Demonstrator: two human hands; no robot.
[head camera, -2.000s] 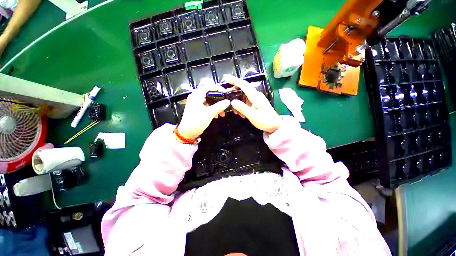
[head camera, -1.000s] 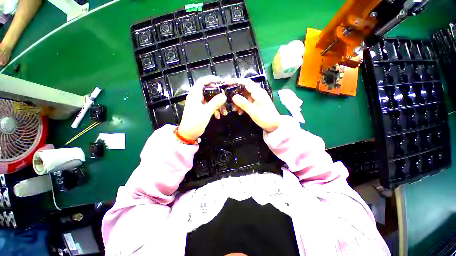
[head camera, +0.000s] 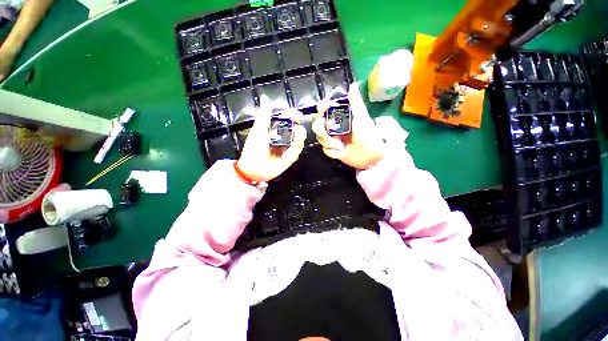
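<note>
My left hand (head camera: 267, 150) grips a small black square unit (head camera: 281, 132) between thumb and fingers. My right hand (head camera: 355, 136) grips another black square unit (head camera: 338, 120), held slightly higher. The two units are apart, with their faces turned up. Both hands are above the large black blister tray (head camera: 265, 58). Its far row holds units, and a few more sit in the pockets at its left side. Other pockets in the middle are empty. My hands and forearms hide part of the tray.
An orange lever press (head camera: 421, 80) stands at the right, with a whitish bottle (head camera: 390, 75) and crumpled tissue (head camera: 392, 130) beside it. A second black tray (head camera: 550, 146) lies beyond. At left are a red-rimmed fan (head camera: 27, 173), white roll (head camera: 77, 205) and marker (head camera: 115, 136). Another person's arm (head camera: 23, 33) shows top left.
My hands were close together around the dark parts. They have moved apart, and each now shows a separate unit. The whole view has shifted slightly.
</note>
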